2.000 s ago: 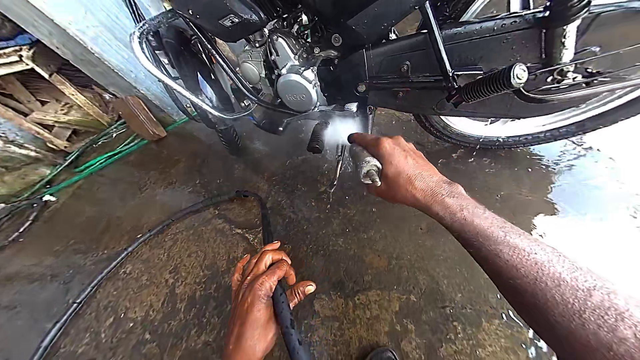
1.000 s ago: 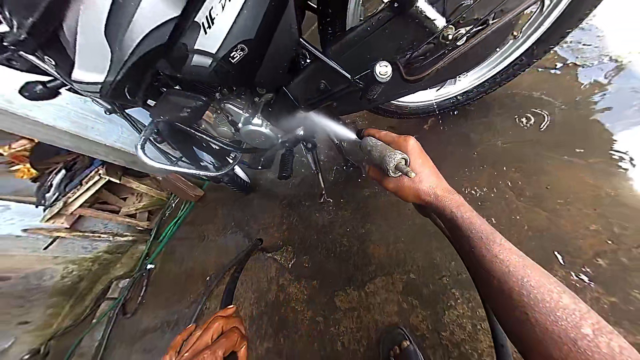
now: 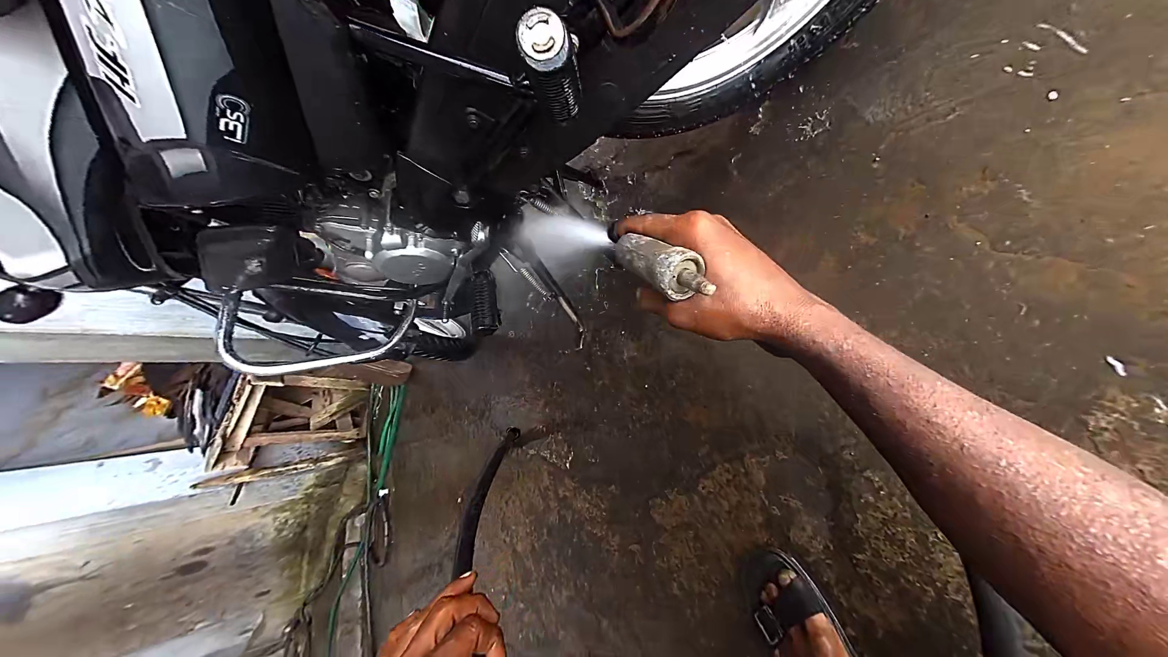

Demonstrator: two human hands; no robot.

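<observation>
My right hand (image 3: 716, 274) grips a grey cylindrical spray gun (image 3: 659, 266) from behind. White spray (image 3: 566, 235) leaves its tip toward the lower frame of a black and silver motorcycle (image 3: 456, 128), near the side stand (image 3: 561, 306). The silver engine cover (image 3: 415, 258) and a footrest (image 3: 484, 301) are just left of the spray. At the bottom edge my left hand (image 3: 447, 625) has its fingers curled at a black hose (image 3: 479, 506); part of this hand is cut off by the frame.
Wet concrete floor (image 3: 620, 438) lies below the motorcycle. Wooden scraps (image 3: 292, 415) and green hoses (image 3: 388, 438) lie by the wall at left. A sandalled foot (image 3: 794, 607) stands at the bottom. The rear wheel (image 3: 721, 82) is at the top, and a chrome guard (image 3: 301, 367) juts out at left.
The view has turned and shifted. My right hand still holds the spraying gun. My left hand, around the hose two seconds ago, now shows only partly at the bottom edge.
</observation>
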